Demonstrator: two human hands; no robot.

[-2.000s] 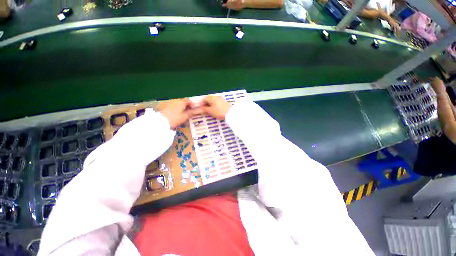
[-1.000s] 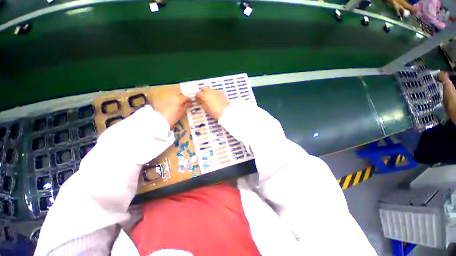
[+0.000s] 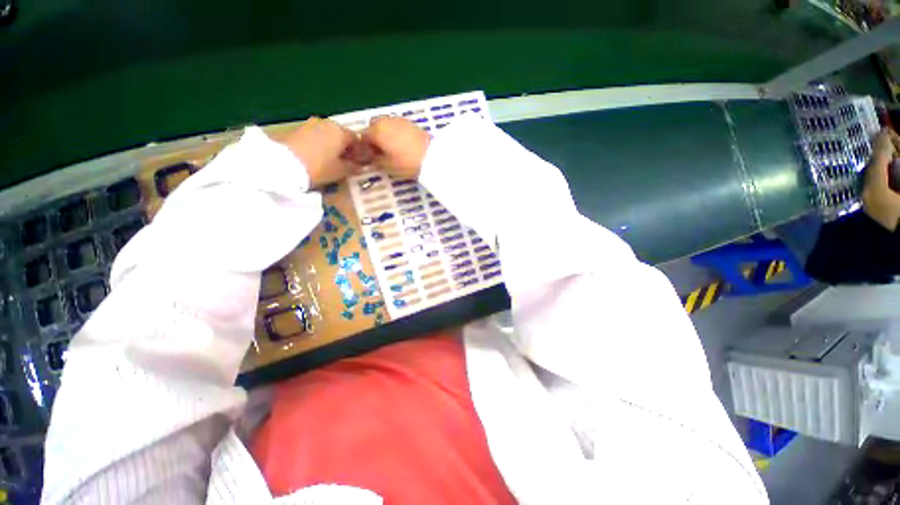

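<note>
My left hand (image 3: 321,150) and my right hand (image 3: 399,146) meet fingertip to fingertip above the top left part of the white parts sheet (image 3: 399,305). Something small and dark reddish seems to show between the fingertips, too blurred to tell. Rows of short dark strip parts (image 3: 464,274) lie on the sheet; some places are pale. Blue release liners (image 3: 347,281) lie scattered on the cardboard sheet (image 3: 326,335) left of it. Dark square housings (image 3: 286,324) sit in clear plastic on the cardboard, partly hidden by my left sleeve.
Clear blister trays (image 3: 77,254) with housings stand at the left. A green conveyor (image 3: 592,69) runs behind the bench (image 3: 632,178). At the far right another person's arm (image 3: 878,182) is beside a tray (image 3: 829,148). A grey-white bin (image 3: 797,395) and blue stool (image 3: 745,266) stand below.
The view has tilted down, so bench and hands appear higher. Both hands stay together at the sheet's top left. The other person's hand at the right has shifted slightly.
</note>
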